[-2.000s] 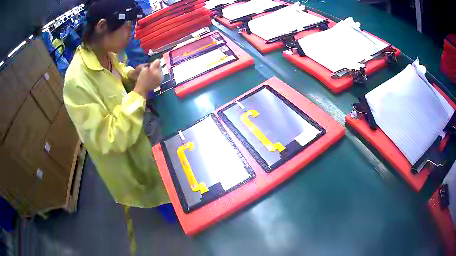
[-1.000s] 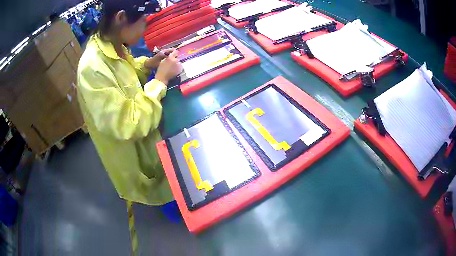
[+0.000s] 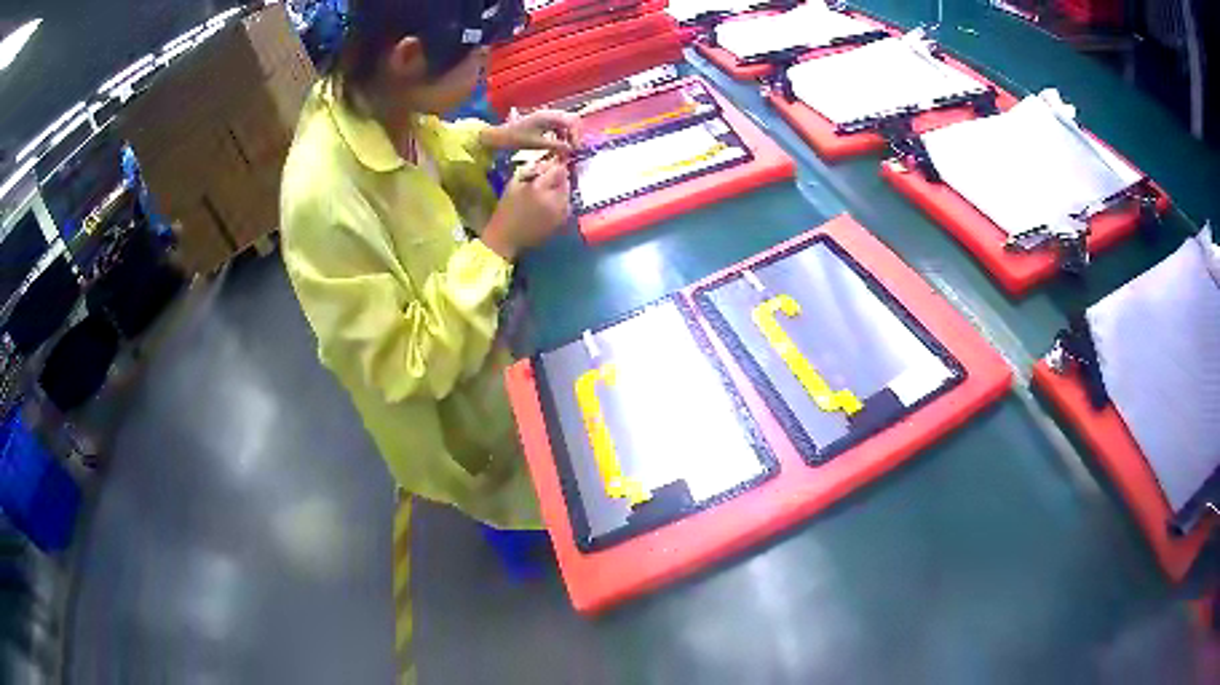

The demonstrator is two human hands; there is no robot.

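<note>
Neither of my hands is in the picture. A red foam tray (image 3: 789, 503) lies nearest in front of me on the green bench. It holds two display assemblies side by side, silver-grey backs up with black borders: the left display assembly (image 3: 693, 415) and the right display assembly (image 3: 870, 328). A yellow flex cable (image 3: 602, 435) lies across the left back. Another yellow flex cable (image 3: 800, 356) lies across the right one. Each back has a black patch and a small pale strip near its edges.
A person in a yellow jacket (image 3: 388, 281) stands at the left, hands over another red tray (image 3: 689, 198). Clamped units under white sheets (image 3: 1024, 167) line the right side. Stacked red trays (image 3: 582, 60) stand behind. Cardboard boxes (image 3: 214, 141) are at far left.
The whole view has shifted, so the bench and trays appear further right, with more floor at the left. The other person's hands have moved slightly over their tray.
</note>
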